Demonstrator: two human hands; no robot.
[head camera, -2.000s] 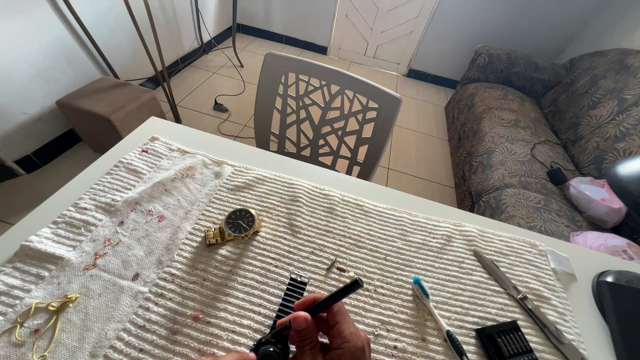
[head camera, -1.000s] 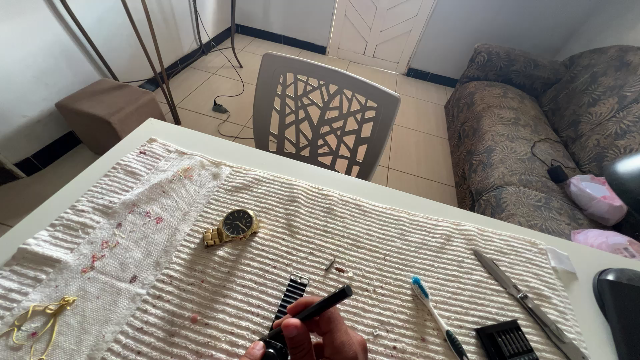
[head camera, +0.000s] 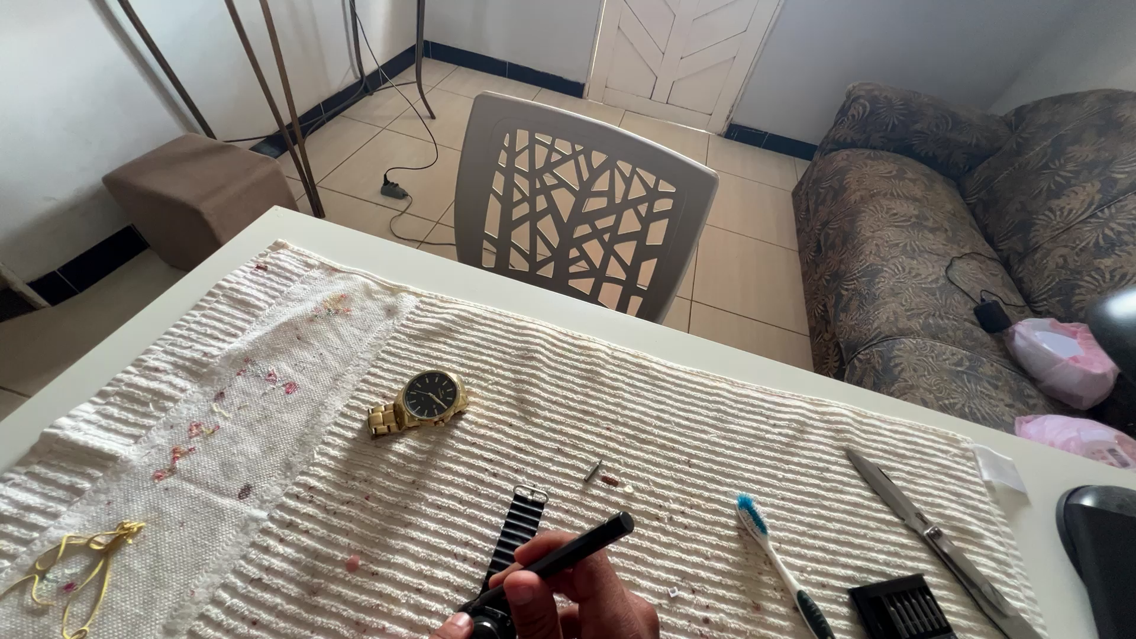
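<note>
My right hand (head camera: 577, 590), at the bottom middle, grips a black pen-shaped tool (head camera: 581, 546) that slants down toward a black wristwatch (head camera: 490, 619). Only a fingertip of my left hand (head camera: 454, 627) shows, at the watch's left side; the rest is out of frame. The watch's dark ribbed strap (head camera: 515, 537) points away over the ribbed cream towel (head camera: 621, 399). A gold wristwatch with a black dial (head camera: 430, 396) lies farther back. Small loose pieces, among them a short metal pin (head camera: 593, 470), rest beyond the tool's upper end.
Gold-coloured pliers (head camera: 89, 568) lie at the left. On the right are a toothbrush (head camera: 772, 555), a black case of bits (head camera: 901, 608), an unfolded metal multi-part tool (head camera: 932, 532) and a black object (head camera: 1100, 550). A chair (head camera: 586, 204) stands beyond the table's far edge (head camera: 373, 244).
Less of my left hand shows than two seconds ago. My right hand has stayed near the black watch with the pen-shaped tool in its fingers, shifting only slightly.
</note>
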